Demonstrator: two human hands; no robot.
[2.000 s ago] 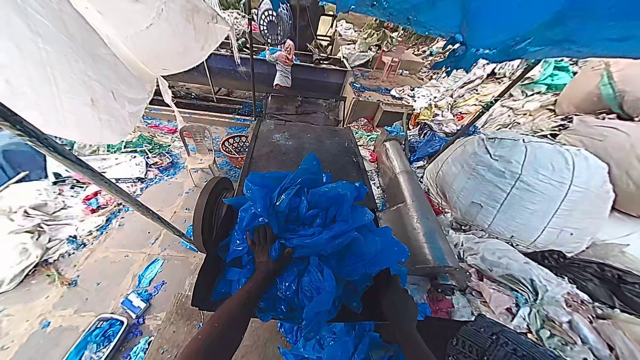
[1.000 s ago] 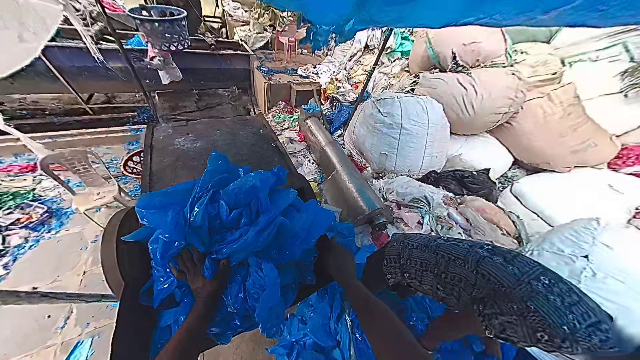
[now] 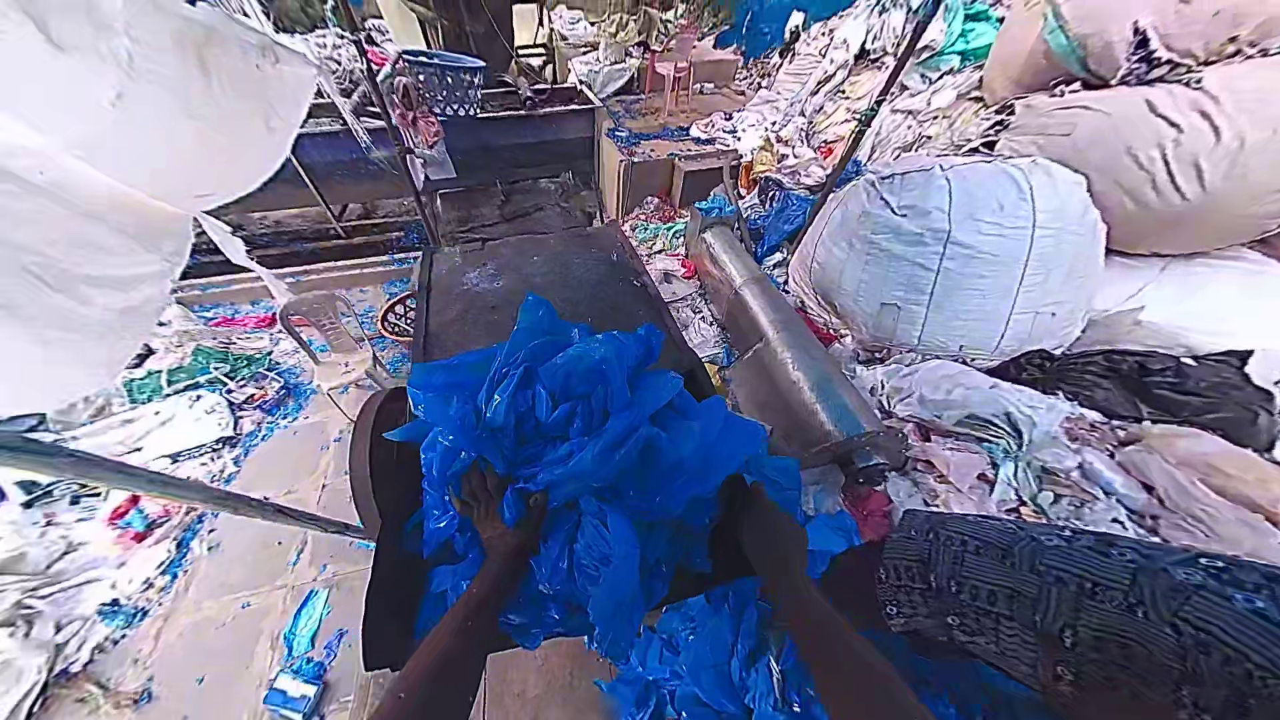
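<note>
A large heap of crumpled blue plastic film lies on the near end of a dark sloping metal chute. My left hand rests on the front left of the heap, its fingers spread against the film. At the heap's right side is my right hand, bent at the chute's edge; its fingertips are dark and partly hidden, so its hold cannot be told. More blue film lies below, between my forearms.
A metal cylinder lies right of the chute, beside a big white sack. Patterned cloth covers part of a person at lower right. Left are a plastic chair and a slanting pole. A blue basket stands at the back.
The person's patterned cloth has come into view at the right since the oldest frame. The view has swung right and then partly back. Both hands stay at the blue film.
</note>
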